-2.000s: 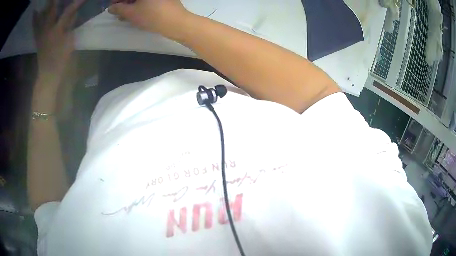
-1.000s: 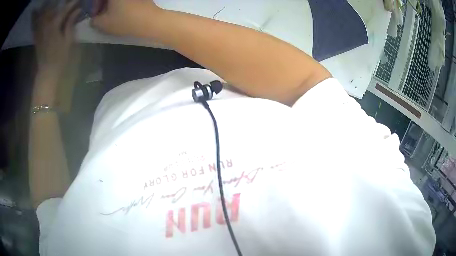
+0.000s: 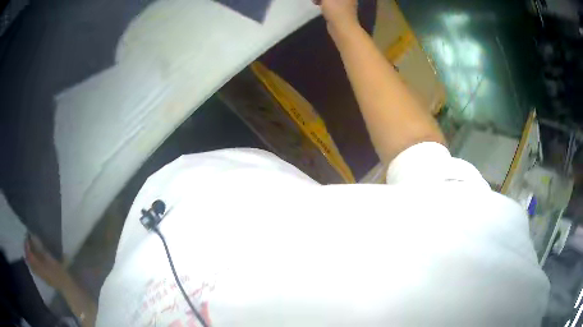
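A large dark fabric panel (image 3: 29, 121) with pointed corners lies at the left over a pale table surface (image 3: 172, 83). Another dark fabric part (image 3: 250, 6) shows at the top edge. My left hand (image 3: 45, 260) is at the lower left, dim and blurred, by the lower end of the dark fabric; its grip is unclear. My right hand (image 3: 340, 9) is at the top, cut off by the picture's edge, near the far end of the table's near edge. Its fingertips are mostly out of view, so what they hold cannot be told.
Cardboard with yellow strips (image 3: 297, 115) is below the table edge, with more brown cardboard (image 3: 415, 73) beyond my right forearm. Green floor (image 3: 473, 64) shows at the upper right. A bench with a yellow-edged panel (image 3: 521, 150) and clutter stand at the right.
The view has swung to the left along the table. My hands, close together before, are now far apart. Cardboard and more green floor have come into view; the white rack has left it.
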